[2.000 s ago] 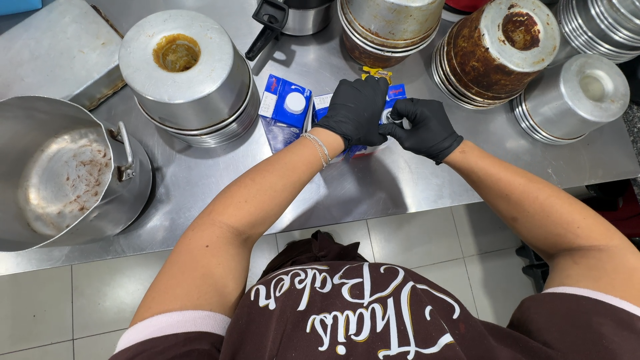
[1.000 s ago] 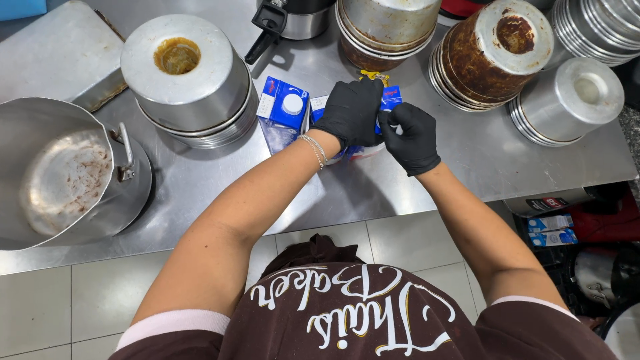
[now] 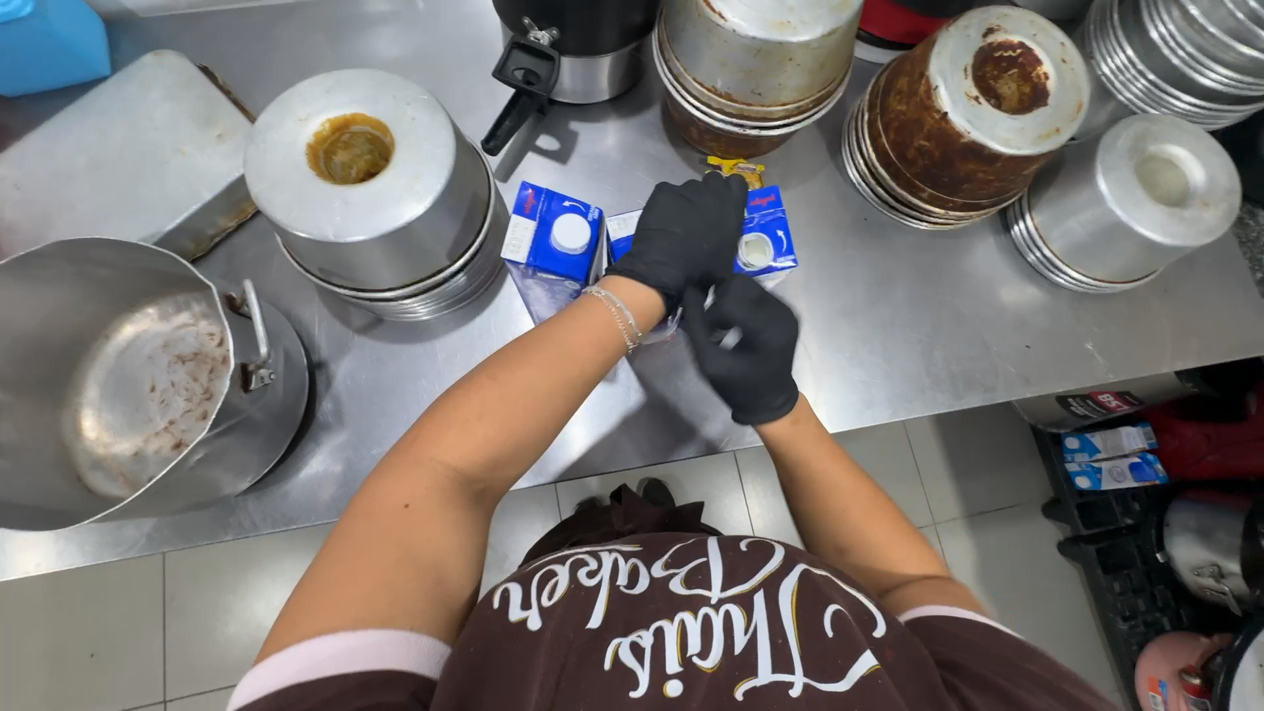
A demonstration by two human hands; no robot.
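Observation:
Black gloves cover both hands. My left hand (image 3: 681,237) lies over the top of a blue and white carton (image 3: 767,212), gripping it from the left; the spout at the carton's right has no cap on it. Close below that spout is my right hand (image 3: 746,341), fingers curled in and slightly blurred, with a small whitish bit showing between them that I cannot identify. A second blue carton (image 3: 553,237), its white screw cap on, stands to the left. Behind the gripped carton lies a small yellow packet (image 3: 736,172).
Stacked round metal pans (image 3: 375,197) stand left of the cartons, with more stacks (image 3: 973,109) along the back right. A large metal pot (image 3: 148,385) sits at the far left. The handle of a black-lidded pot (image 3: 528,89) points toward the cartons. Below right is a black rack (image 3: 1096,533).
My right hand has moved from the carton's spout toward me and left, and its fingers have curled. My left hand stays on the carton. The spout has come into plain view.

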